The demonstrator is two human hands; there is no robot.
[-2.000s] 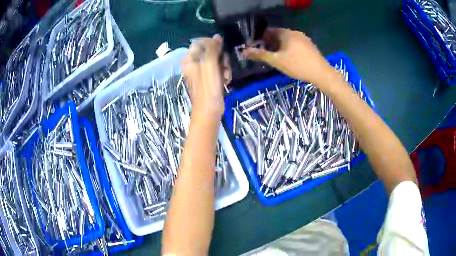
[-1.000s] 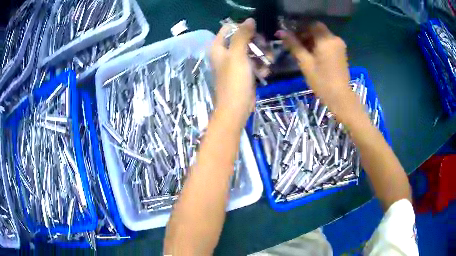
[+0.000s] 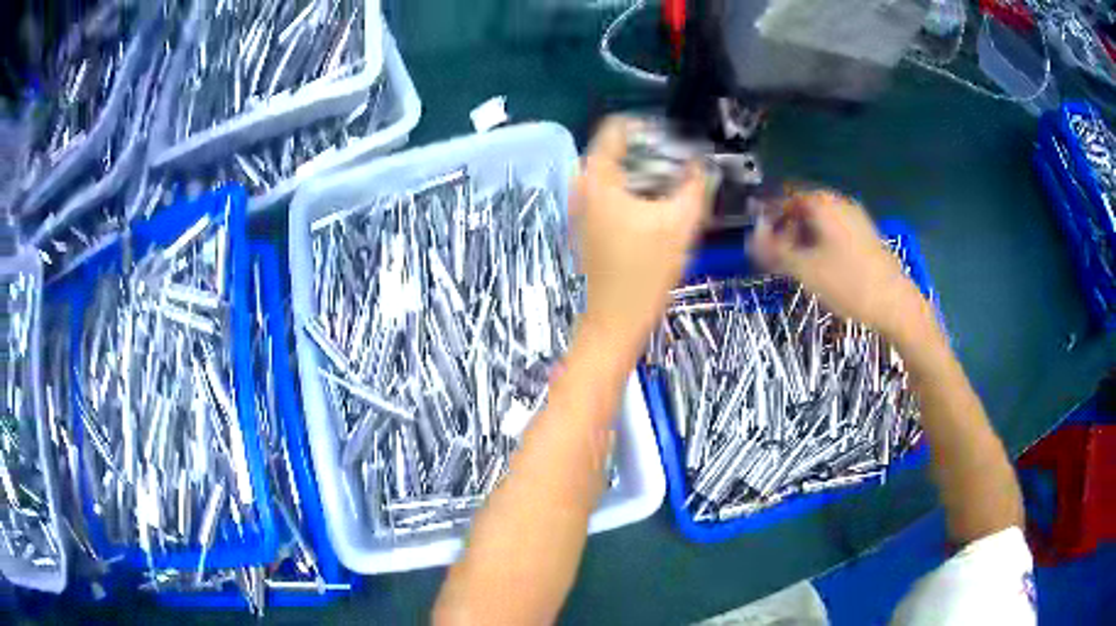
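Observation:
My left hand [image 3: 643, 220] is raised just left of the machine's fixture, closed around several silver metal parts [image 3: 655, 159]; it is blurred. My right hand [image 3: 832, 251] is at the fixture's right side, above the blue bin's back edge. Its fingertips are blurred, so I cannot tell whether they hold a part. The small shiny fixture [image 3: 737, 169] lies between the hands, below the machine's grey head [image 3: 832, 49]. The white bin [image 3: 321, 489] full of silver parts is partly behind my left forearm. The blue parts bin [image 3: 679, 514] lies below my right hand.
Stacked blue bins [image 3: 260, 428] stand left of the white bin, and stacked white bins [image 3: 398, 104] at the upper left. A white scrap [image 3: 488, 114] lies behind the white bin. A far blue bin [image 3: 1077, 202] is at the right. A red stool [image 3: 1083, 489] is below the table edge.
The view has shifted, so bins and machine show further right and more of the machine head shows. My right hand has drawn back a little from the fixture; my left still holds parts.

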